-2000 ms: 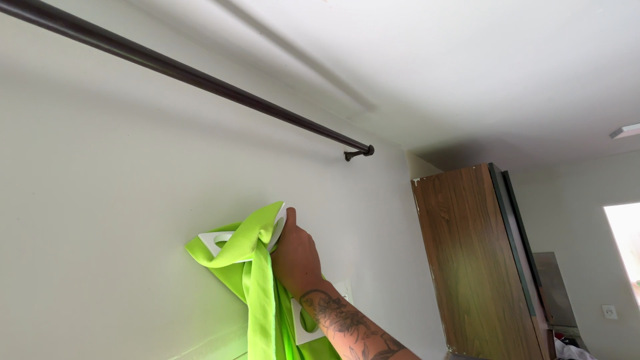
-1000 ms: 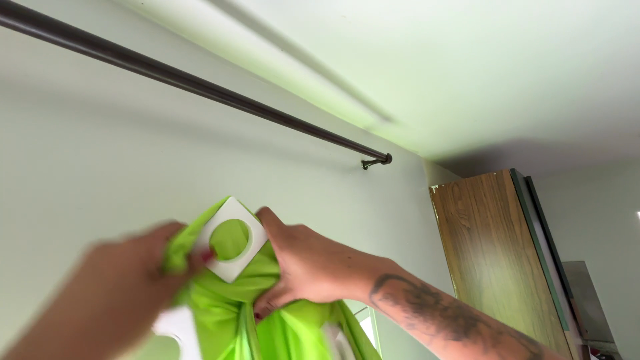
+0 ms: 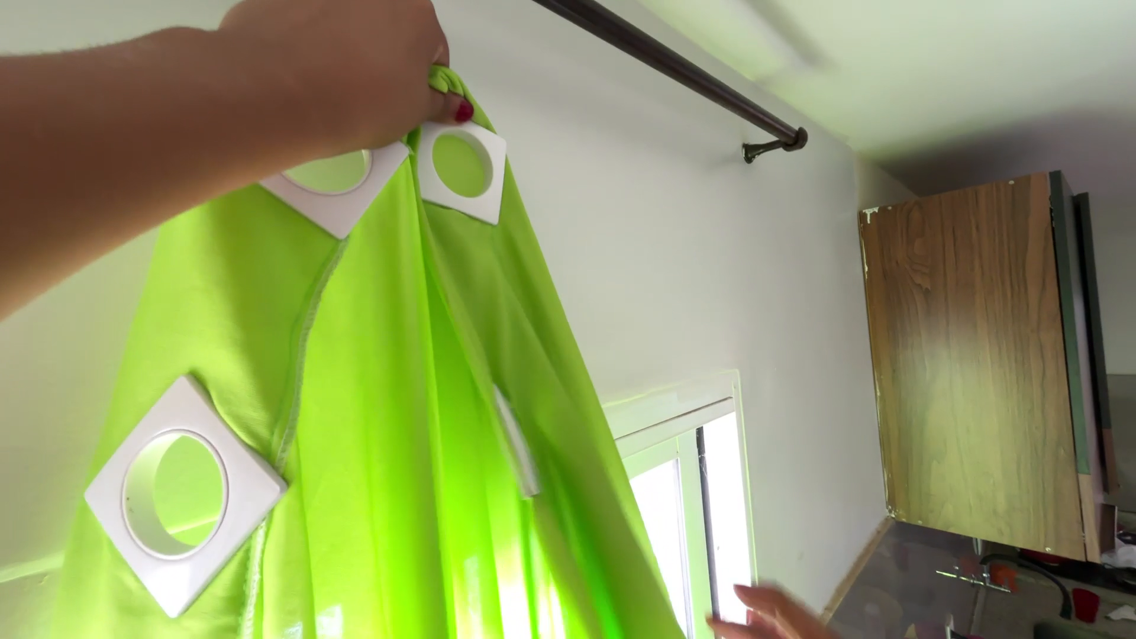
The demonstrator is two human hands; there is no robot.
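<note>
A lime-green curtain (image 3: 373,373) hangs from my left hand (image 3: 355,71), whose fingers pinch its gathered top edge at the upper left. White diamond-shaped curtain grommets with round holes are set in the cloth: one (image 3: 461,169) just under my fingertips, one partly behind my wrist, and one (image 3: 186,497) at the lower left. Another shows edge-on in a fold. My right hand (image 3: 768,617) is at the bottom edge, right of the curtain, fingers apart and holding nothing; most of it is out of view. A dark metal curtain rod (image 3: 683,71) runs above, apart from the curtain.
The rod's end sits on a wall bracket (image 3: 763,151). Behind the curtain is a bright window with a white frame (image 3: 737,461). A wood-grain wall cabinet (image 3: 972,355) stands at the right, with kitchen items and a faucet (image 3: 976,577) below it.
My left hand has risen with the curtain, which now hangs spread out. My right hand has let go of the cloth and moved down to the lower right. The view has shifted.
</note>
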